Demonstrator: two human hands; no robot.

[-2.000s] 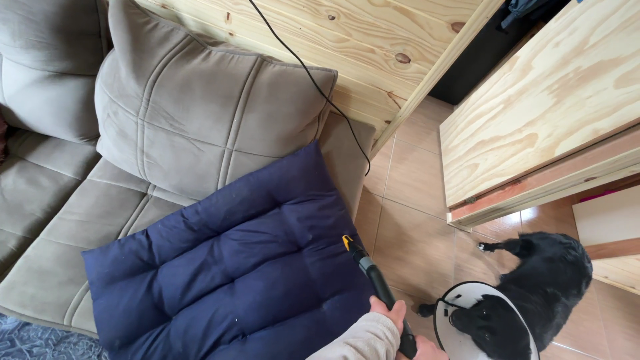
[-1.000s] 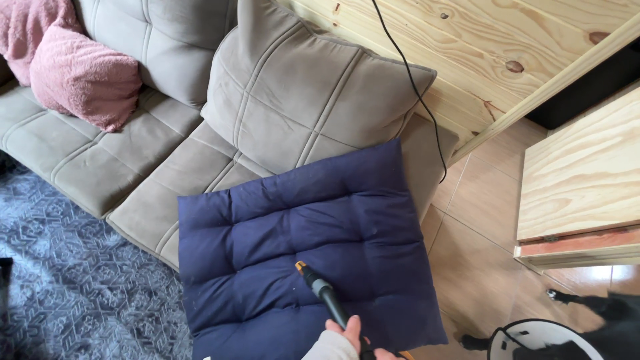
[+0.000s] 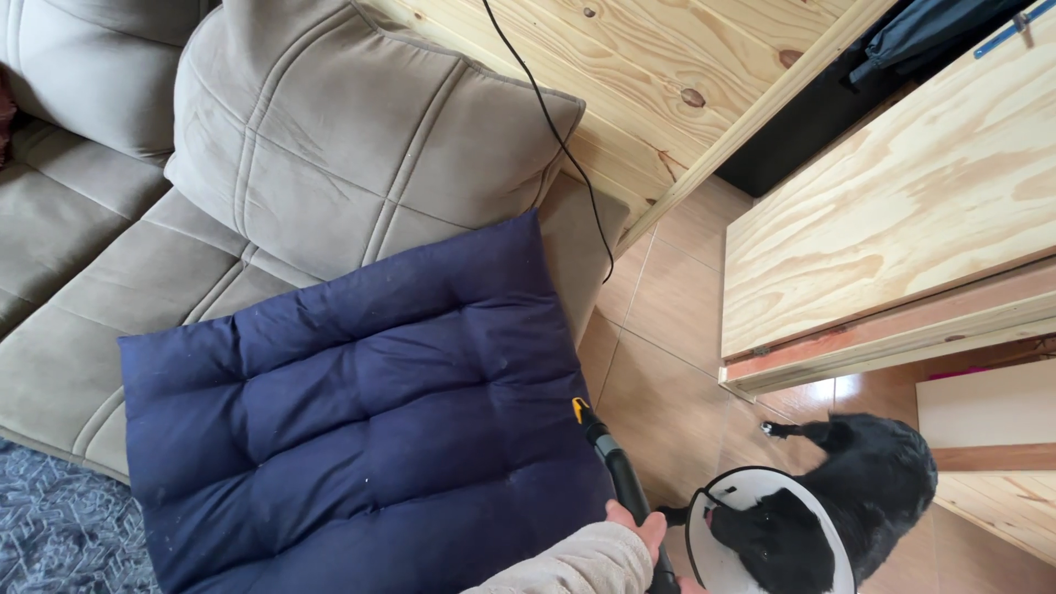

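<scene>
A black vacuum cleaner wand (image 3: 624,478) with a yellow-tipped nozzle runs up from the bottom edge, its tip at the right edge of a navy tufted cushion (image 3: 355,412). My left hand (image 3: 639,528), below a light fleece sleeve, is closed around the wand. Lower on the wand, my right hand (image 3: 690,586) shows only as a sliver at the frame's bottom edge, so its grip is mostly hidden. The cushion lies over the seat of a grey-beige sofa (image 3: 74,330), against a large back pillow (image 3: 330,132).
A black dog (image 3: 874,487) wearing a clear cone collar (image 3: 833,528) is on the tiled floor (image 3: 668,289), close to my hands. A black cord (image 3: 569,153) hangs before the pine wall (image 3: 660,74). A wooden door (image 3: 891,206) stands at right; a blue patterned rug (image 3: 66,520) lies lower left.
From the middle of the navy cushion one second ago, the nozzle has moved to its right edge. The view has swung right, bringing the dog more fully into sight.
</scene>
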